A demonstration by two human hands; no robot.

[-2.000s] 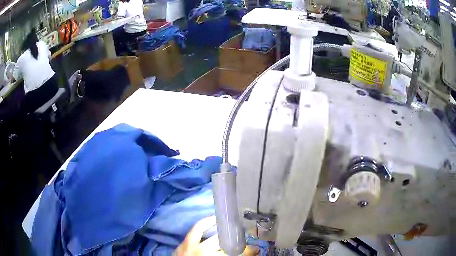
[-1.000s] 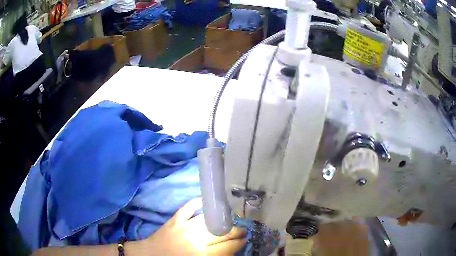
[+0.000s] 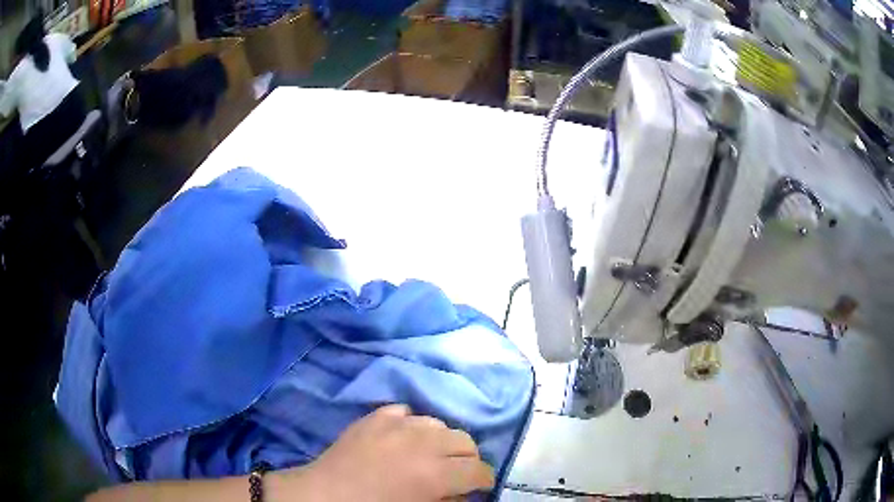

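Note:
The blue denim garment piece [image 3: 196,304] lies bunched on the left of the white table, with a stitched edge along its darker face. My left hand [image 3: 392,459] lies over its near right part, back of the hand up, fingers curled onto the cloth near its right edge; the fingertips are hidden. My right hand is not in view. The sewing machine head [image 3: 642,196] stands to the right, and the cloth lies clear of the needle area. The needle plate [image 3: 596,380] shows bare below the head.
The gooseneck lamp [image 3: 552,284] hangs left of the machine head. Fabric shears [image 3: 796,397] with dark handles lie at the right. Cardboard boxes [image 3: 446,44] stand behind the table [image 3: 422,147]. A person in a white top [image 3: 44,86] sits at the far left.
The cloth's right part and my left hand have come out from under the machine head, towards me. The view has shifted, showing the needle plate and shears. A blurred skin-coloured shape below the head is gone.

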